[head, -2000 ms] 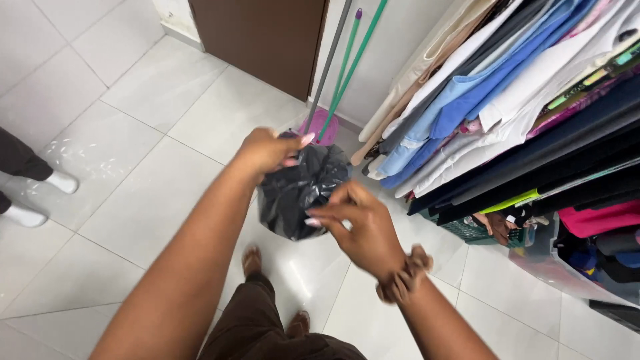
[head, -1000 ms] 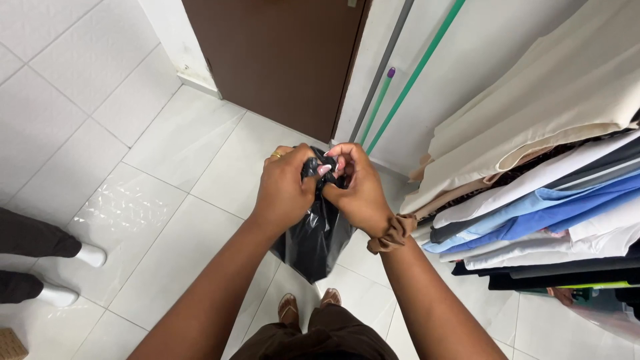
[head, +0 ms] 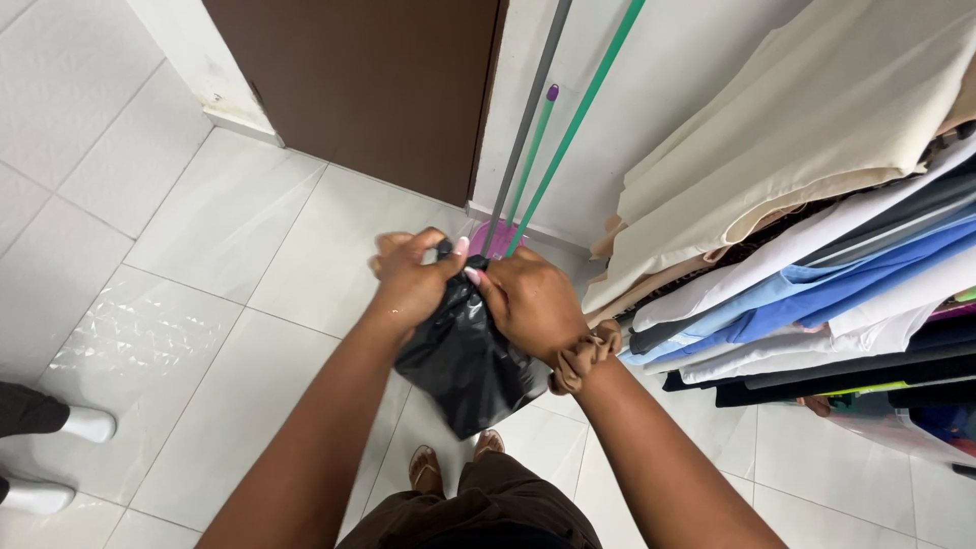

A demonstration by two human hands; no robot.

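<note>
A black plastic bag hangs from both hands above the tiled floor. My left hand pinches the gathered top of the bag between thumb and fingers. Close beside it, my right hand grips the other side of the gathered top, its thumb pointing toward the left hand. A brown scrunchie circles the right wrist. The bag's lower part hangs down in front of my legs; what it holds, if anything, is hidden.
Garments hang at right, cream fabric foremost. A green pole, a gray pole and a shorter green handle stand by a pink dustpan near the brown door. Another person's feet in white socks are at left.
Two seconds ago the bag was bunched between my hands; now it hangs lengthened below them. Both hands have come together at its gathered top. The view has shifted.
</note>
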